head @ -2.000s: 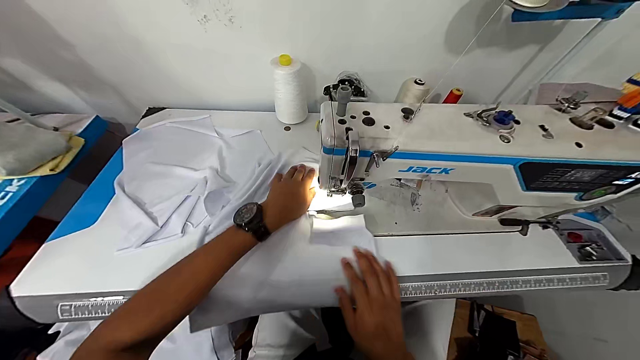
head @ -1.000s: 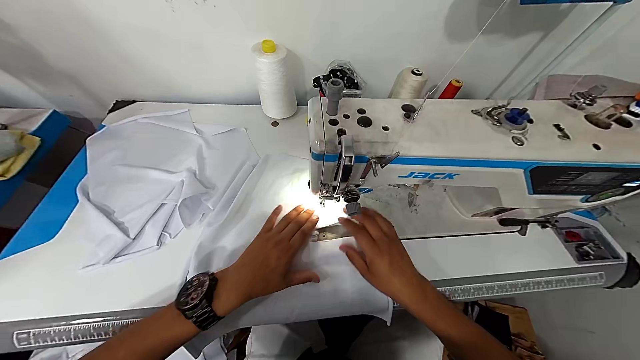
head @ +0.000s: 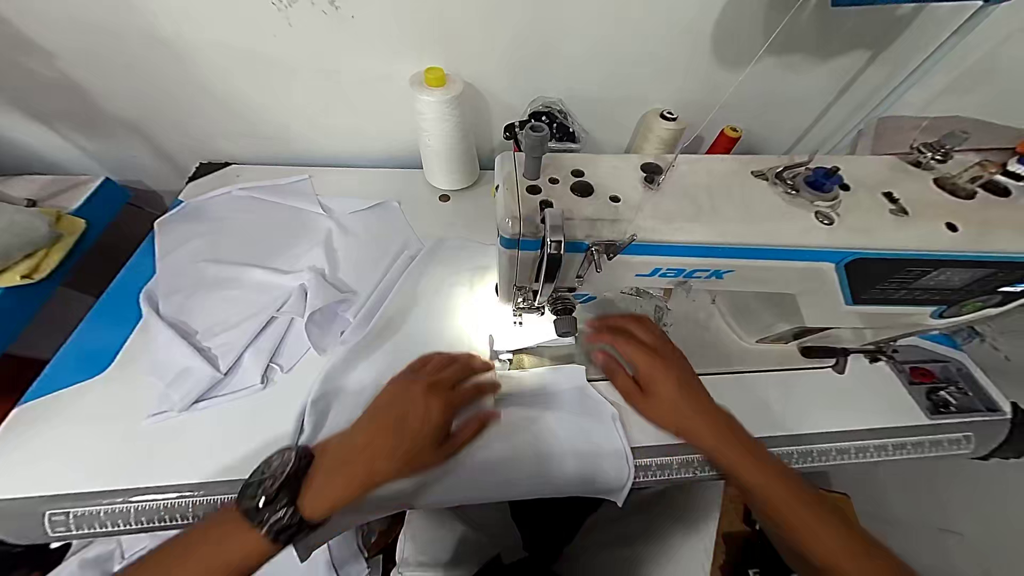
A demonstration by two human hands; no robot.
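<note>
A white fabric piece (head: pixel 552 440) lies under the needle area of a Jack sewing machine (head: pixel 720 208) and hangs over the table's front edge. My left hand (head: pixel 424 408), with a black watch on the wrist, rests on this fabric just left and in front of the lit presser foot (head: pixel 520 308), fingers apart. My right hand (head: pixel 644 368) is right of the needle area, near the thumb knob, fingers bent and somewhat blurred; nothing shows in its grip. Left of them a crumpled white fabric piece (head: pixel 256 280) lies on the table.
Behind the machine stand a large white thread cone (head: pixel 446 132), a cream cone (head: pixel 658 132) and a red spool (head: pixel 725 140). A measuring scale (head: pixel 872 450) runs along the table's front edge. At right is a small parts tray (head: pixel 948 388). Another table with yellow cloth (head: pixel 48 248) is at far left.
My right hand has moved off the fabric to the right of the needle area. Two seconds ago it lay on the fabric near the table's front edge. My left hand has moved nearer the front edge.
</note>
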